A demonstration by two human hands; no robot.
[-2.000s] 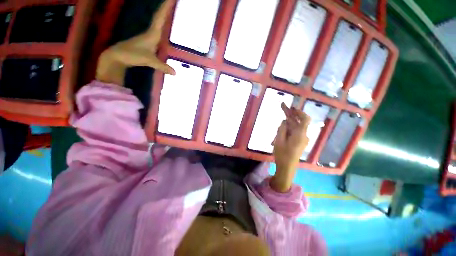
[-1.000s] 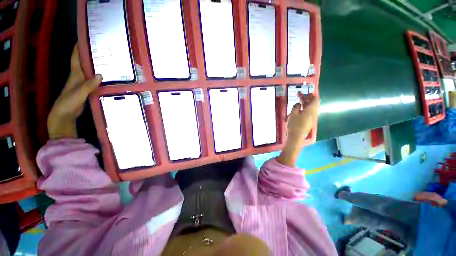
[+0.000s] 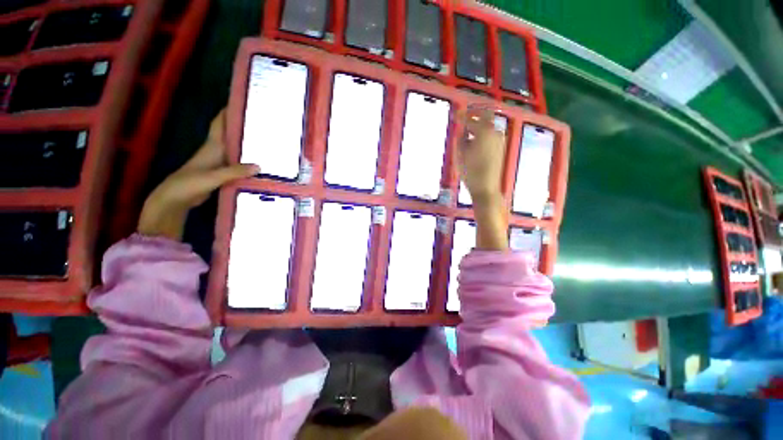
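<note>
A red-orange phone tray point(image 3: 391, 319) is held in front of me, with two rows of phones whose screens show bright white pages. My left hand point(image 3: 191, 182) grips its left edge, thumb on the rim beside the upper-left phone point(image 3: 275, 116). My right hand point(image 3: 482, 155) is over the fourth phone point(image 3: 464, 194) of the far row and hides much of it; the hand is blurred and holds nothing visible. My right forearm covers part of the fourth phone in the near row. Small white barcode labels point(image 3: 306, 207) sit beside the phones.
Trays of dark-screen phones point(image 3: 53, 158) lie at the left. Another tray with grey-looking phones point(image 3: 424, 36) lies beyond the held tray. The green bench point(image 3: 631, 198) extends right, with more trays point(image 3: 731, 245) at its far side. Blue floor point(image 3: 558, 404) shows below.
The tray first swung from tilted to more level, and now appears lower and further right. My right hand moved from the near row's right-end phone to the far row's fourth phone.
</note>
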